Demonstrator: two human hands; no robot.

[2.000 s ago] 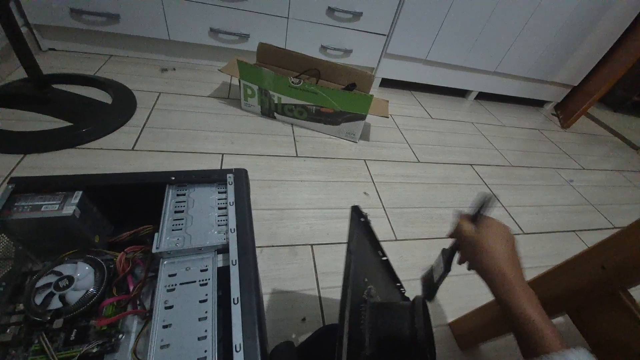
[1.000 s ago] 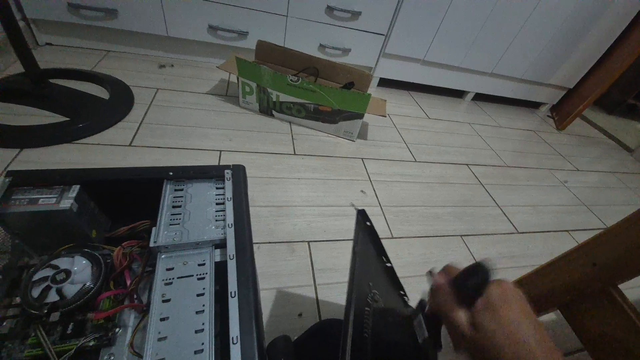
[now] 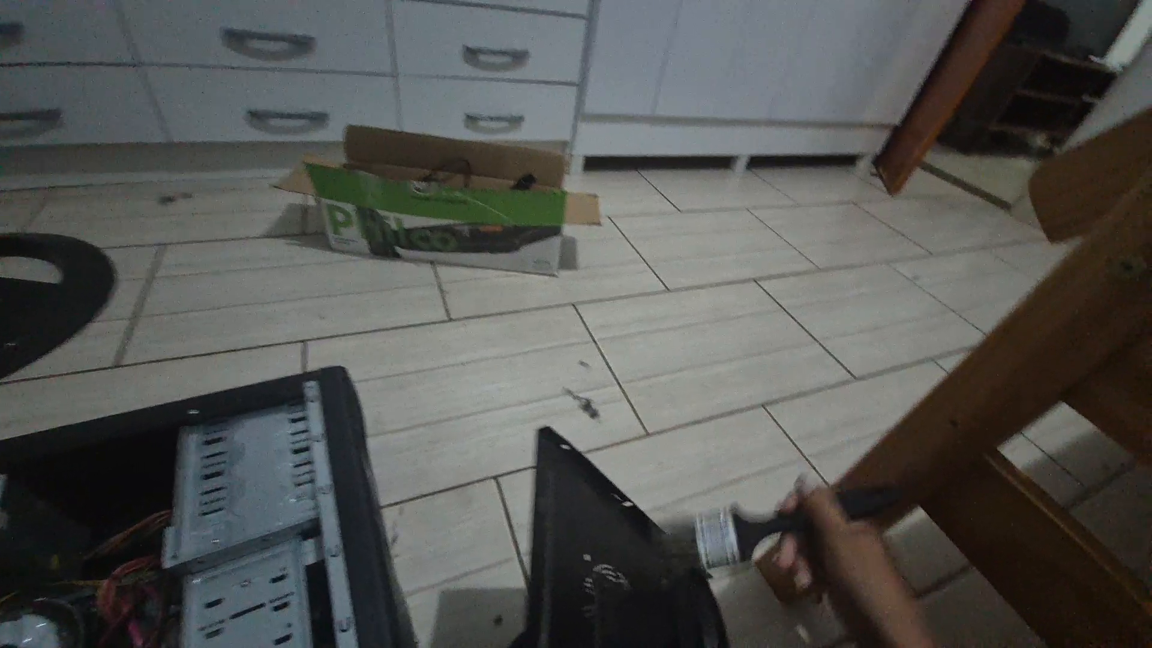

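My right hand (image 3: 832, 549), at the lower right, grips the black handle of a flat paintbrush (image 3: 720, 538). The brush points left, and its dark bristles are at the right edge of a black computer side panel (image 3: 580, 540); whether they touch it is too blurred to tell. The panel stands tilted on edge at the bottom middle. To its left lies an opened desktop computer case (image 3: 346, 486) with grey metal drive bays (image 3: 247, 477), coloured cables (image 3: 126, 585) and part of a fan (image 3: 31, 630) showing. My left hand is out of view.
An open green and white Philco cardboard box (image 3: 450, 229) stands on the tiled floor before white drawers (image 3: 486, 90). Wooden furniture legs (image 3: 1017, 360) slant across the right side. A round black stand base (image 3: 81, 279) is at the left. Dust clumps (image 3: 583, 403) lie beyond the panel.
The brush, raised off the panel's right side two seconds ago, is now level at its right edge. Dust clumps show on the floor beyond the panel. The view has shifted.
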